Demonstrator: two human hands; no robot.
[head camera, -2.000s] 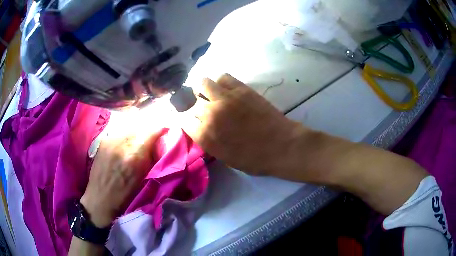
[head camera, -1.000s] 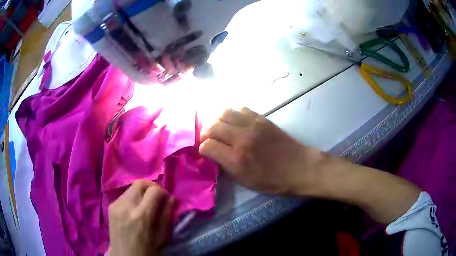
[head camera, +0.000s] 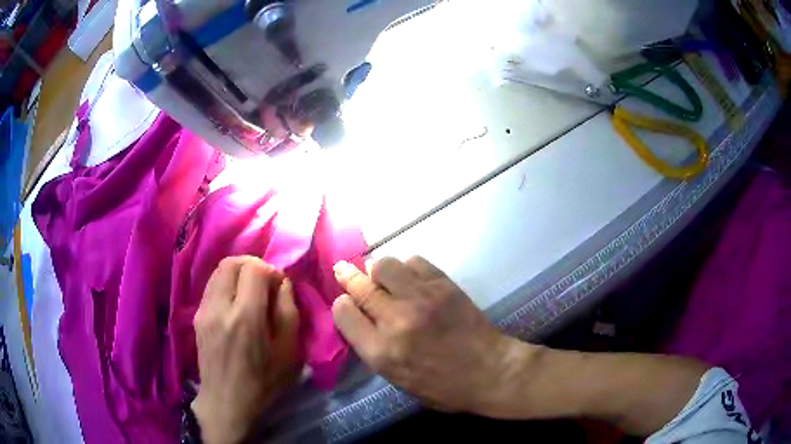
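Magenta fabric fills the left side and runs right under the lamp glare below the machine head. My left hand has its thumb and fingers pinched on the fabric near the front edge. My right hand pinches the fabric's right edge between thumb and fingers, just right of my left hand. The sewing machine head stands above the cloth at upper left. The needle and presser foot are lost in the glare.
Scissors with a green and a yellow handle lie at right. A pale translucent heap lies behind them. A scale strip follows the curved front edge. A dark magenta pile is at lower right. A thread end lies on the white bed.
Both hands have come away from under the machine head toward the front edge and closer together. The fabric's right part has been drawn out with them. The pale lining is no longer visible.
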